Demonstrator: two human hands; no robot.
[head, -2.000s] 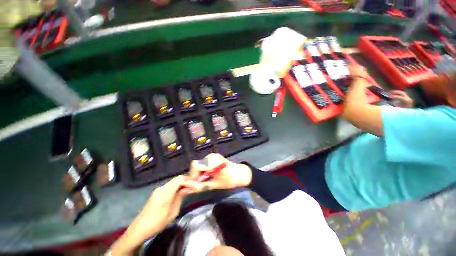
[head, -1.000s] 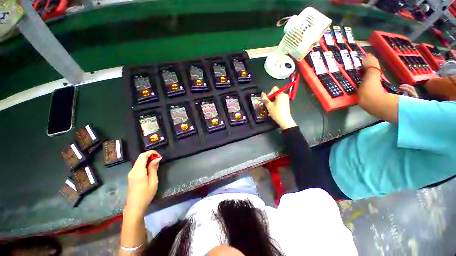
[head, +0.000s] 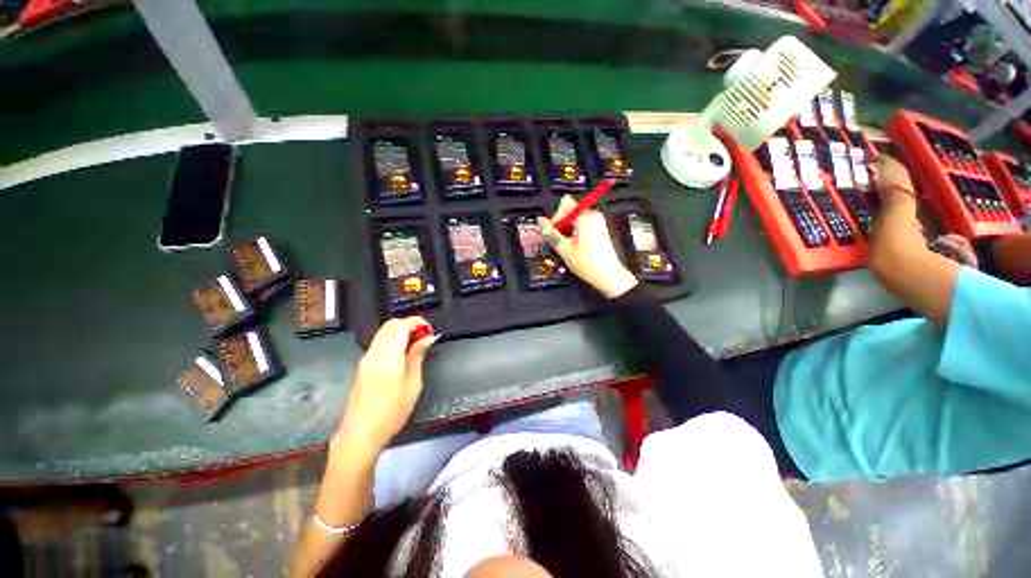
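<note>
A black tray (head: 509,314) with two rows of pockets holds closed dark phones, each with a gold round spot. My right hand (head: 588,251) holds a red marker (head: 592,201) over the front row, with its fingers at a middle phone (head: 534,243). The hand partly hides that phone and the one to its right; the marker's tip is hidden. My left hand (head: 392,373) is at the tray's front left edge, with a small red cap (head: 421,333) between thumb and finger.
A smartphone (head: 198,198) and several small brown-black blocks (head: 245,357) lie left. A pale desk fan (head: 767,96) and another red marker (head: 721,210) are right of the tray. Beyond are red trays (head: 814,260) of phones and a coworker's arm (head: 904,243). A grey post (head: 195,62) stands behind.
My right hand with the marker has moved left along the front row, from the rightmost phone to a middle one. My left hand still holds the cap. The view has shifted.
</note>
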